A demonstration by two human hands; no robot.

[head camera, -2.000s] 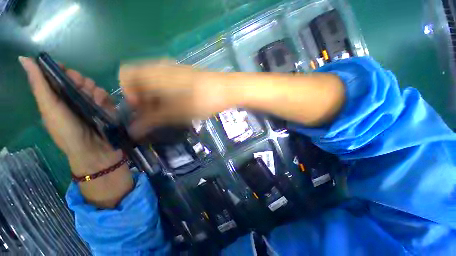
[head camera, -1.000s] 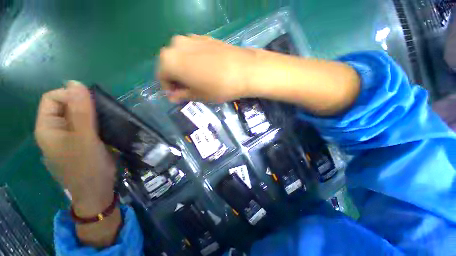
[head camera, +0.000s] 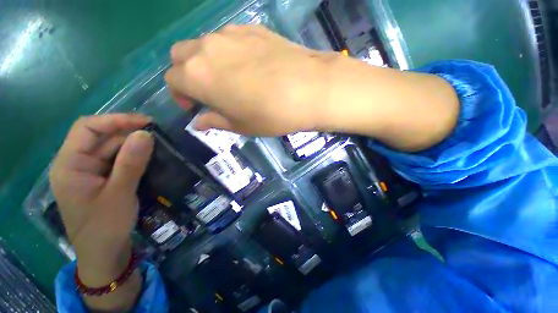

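My left hand (head camera: 101,177) grips the upper end of a black handheld device (head camera: 171,165) low over the clear blister tray (head camera: 293,173); white and silver parts show at its lower end. My right hand (head camera: 245,79) is just right of it, over the tray's upper row, fingers curled down. Its fingertips are partly hidden, beside a device with white labels (head camera: 229,171). I cannot tell whether they hold anything. Other black devices (head camera: 342,192) with orange side marks and small white labels lie in tray pockets. A white slip (head camera: 284,214) lies on one lower device.
The green bench top (head camera: 55,67) surrounds the tray. Ribbed clear stacked trays (head camera: 21,287) stand at the lower left. A dark ribbed edge (head camera: 538,55) runs along the far right. My blue smock covers the lower right.
The device in my left hand has come down from above the bench to the tray's upper row. My right hand has moved towards the labelled device beside it. The view has shifted.
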